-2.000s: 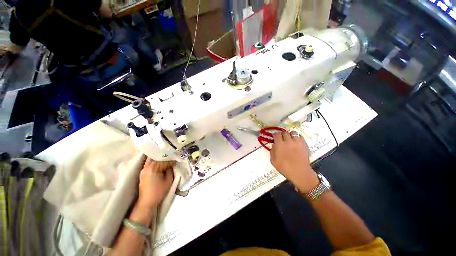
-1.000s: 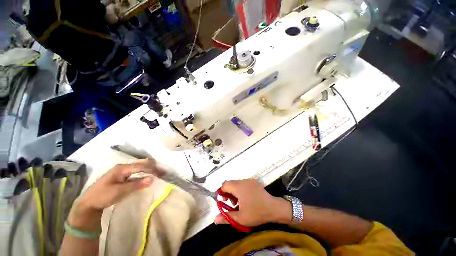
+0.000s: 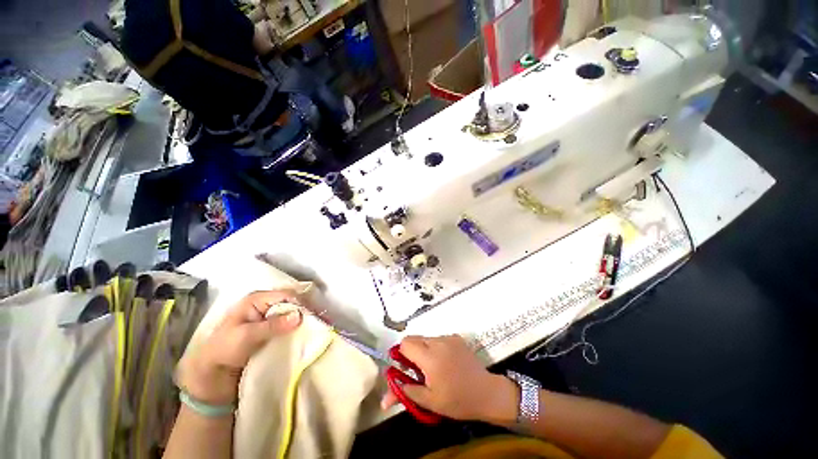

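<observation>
A beige fabric panel [image 3: 332, 394] with a yellow line hangs over the white table's front edge, left of the needle area. My left hand [image 3: 235, 345] pinches the panel's upper edge between thumb and fingers. My right hand [image 3: 453, 376] holds scissors [image 3: 408, 384] by their red handles. The blades point left to the panel's edge, close to my left fingertips. Whether the blades are open or closed on the fabric is too small to tell.
The white sewing machine [image 3: 538, 134] stands behind my hands. A purple item [image 3: 478, 236] lies below its head, and black-red snips [image 3: 610, 266] lie at right. A stack of panels [image 3: 134, 359] is at left. A person [image 3: 202, 72] is beyond the table.
My right hand has picked up the scissors from the table and brought them to the panel. The panel has come away from the needle area, and my left hand now holds its edge nearer the stack.
</observation>
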